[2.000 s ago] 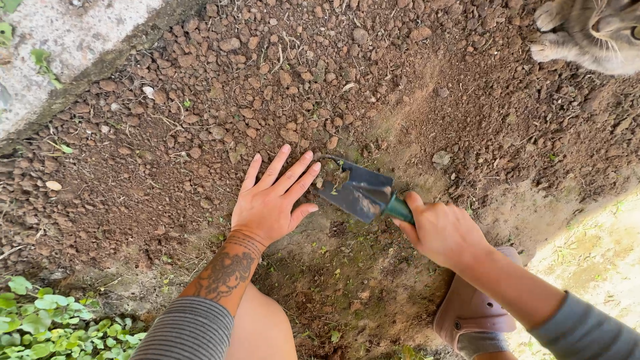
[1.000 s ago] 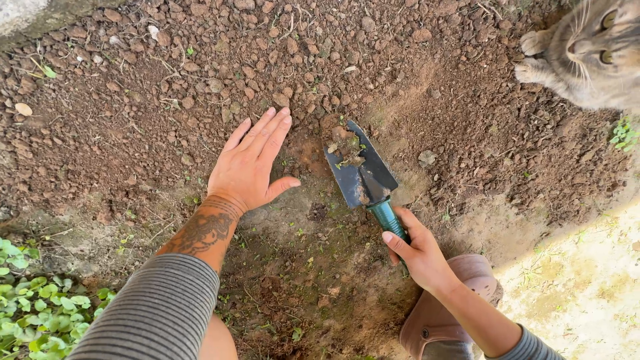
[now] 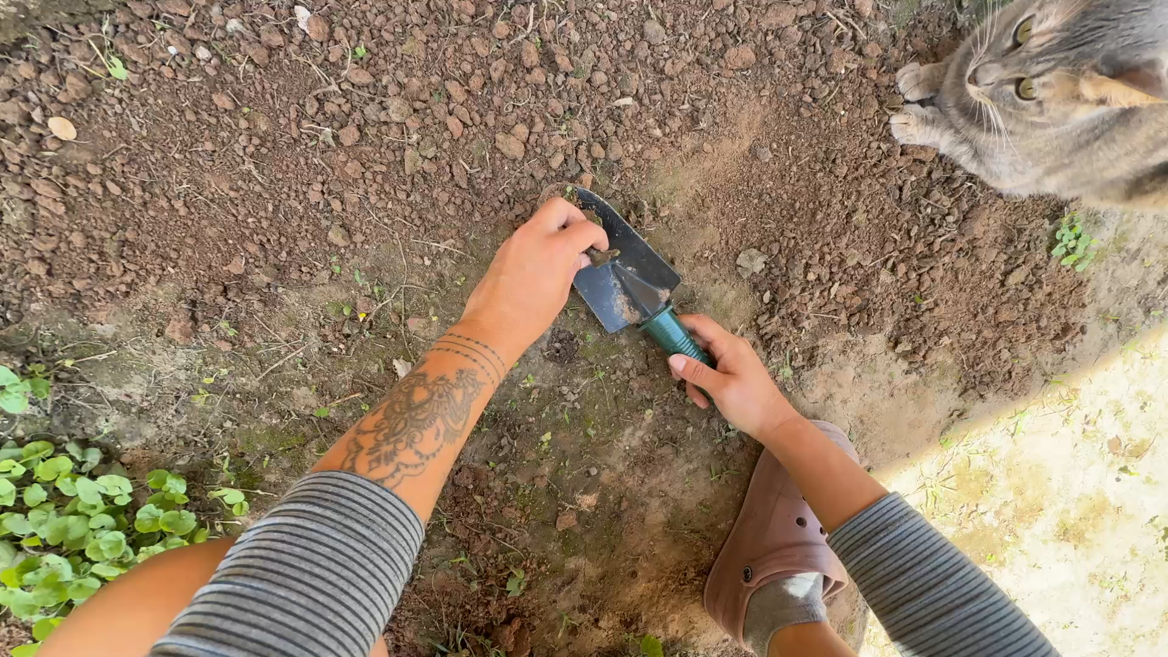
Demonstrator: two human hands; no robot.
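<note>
My right hand (image 3: 730,374) grips the green ribbed handle of a garden trowel (image 3: 652,274) near the middle of the view. The trowel's dark metal blade points up and to the left and bears some soil. Over the blade's left side is my left hand (image 3: 543,265), its fingers curled and its fingertips at a small brown clump (image 3: 602,256) on the blade. Whether the fingers pinch that clump is hard to tell. Loose reddish-brown soil (image 3: 456,119) with small lumps lies beyond the blade.
A grey cat (image 3: 1049,100) lies at the upper right with its front paws on the soil. Green leafy plants (image 3: 82,511) grow at the lower left. My foot in a pinkish clog (image 3: 776,538) stands below my right hand. Sunlit ground (image 3: 1058,465) is at the right.
My left hand, flat on the soil with its fingers spread before, has moved right onto the trowel blade and curled its fingers. My right hand still holds the trowel.
</note>
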